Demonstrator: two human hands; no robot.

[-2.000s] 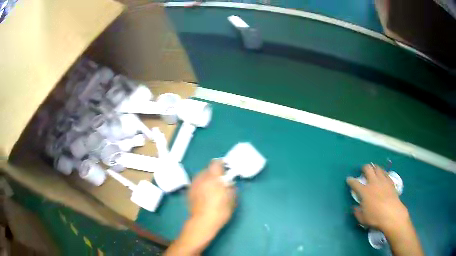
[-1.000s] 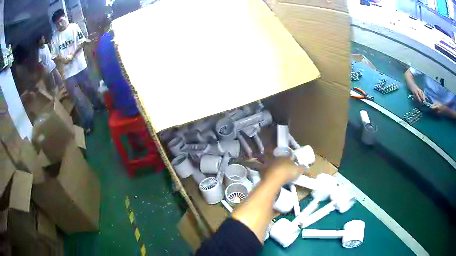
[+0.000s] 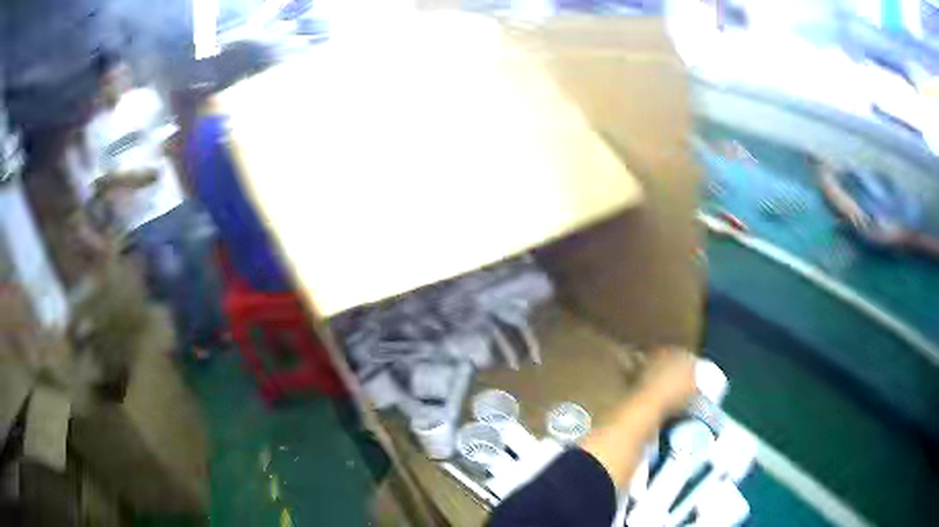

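My left hand (image 3: 669, 379), blurred and in a dark sleeve, is at the carton's right front edge. Its fingers appear closed on a white housing (image 3: 709, 382), with the grip partly hidden. Several white housings (image 3: 692, 441) lie overlapping below and right of the hand, at the carton's mouth and on the bench. Inside the brown carton (image 3: 577, 355), more housings lie in a pile at the left. A few stand with round slotted grilles (image 3: 567, 421) facing up. My right hand is not in view.
The carton's bright flap (image 3: 432, 154) rises over the pile. A pale edge strip (image 3: 803, 479) and dark green belt (image 3: 824, 381) run at the right. Another worker's hands (image 3: 849, 211) are beyond. A red stool (image 3: 283, 335), a standing person (image 3: 139, 154) and cartons (image 3: 124, 412) are at left.
The view has swung left from the bench to the carton. My left hand reached into the carton, then moved right towards its edge with a housing. My right hand has left the view.
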